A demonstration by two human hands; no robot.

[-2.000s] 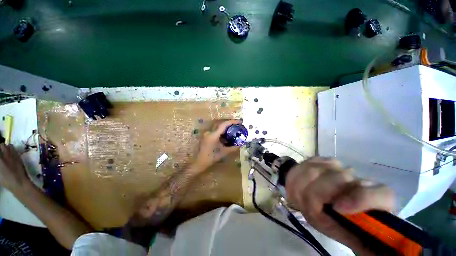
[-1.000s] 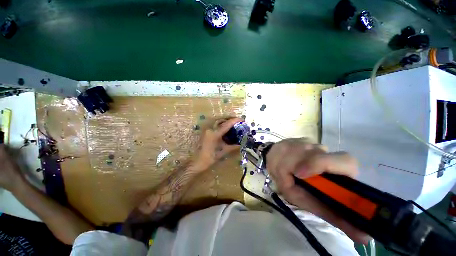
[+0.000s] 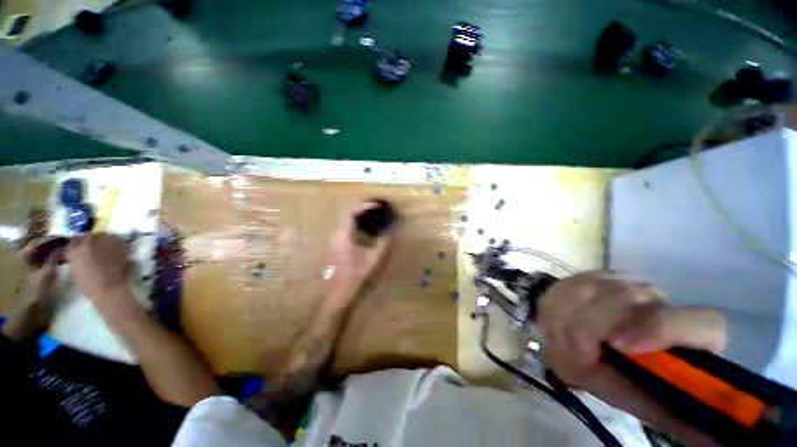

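My left hand (image 3: 356, 258) holds a small dark motor-like unit (image 3: 374, 219) above the brown board (image 3: 223, 297). The unit is blurred, and its lower part is hidden by my fingers. My right hand (image 3: 603, 327) is closed round the electric screwdriver (image 3: 699, 381), black with an orange grip panel. Its silvery screw-feed nozzle (image 3: 502, 269) points left over the cream-yellow sheet (image 3: 542, 205). The nozzle and the unit are well apart. A black cable (image 3: 533, 381) hangs below the nozzle.
Dark units (image 3: 463, 48) and round patterned parts (image 3: 391, 67) lie on the green belt (image 3: 218, 96). A white box (image 3: 690, 236) stands at right with a clear tube. At left another person's hands (image 3: 98, 266) work over a white sheet. Small dark dots are scattered on the board.
My left hand has moved the unit left, away from the nozzle. The screwdriver has drawn back right. The view has shifted left; the dark unit at the board's upper left corner no longer shows there.
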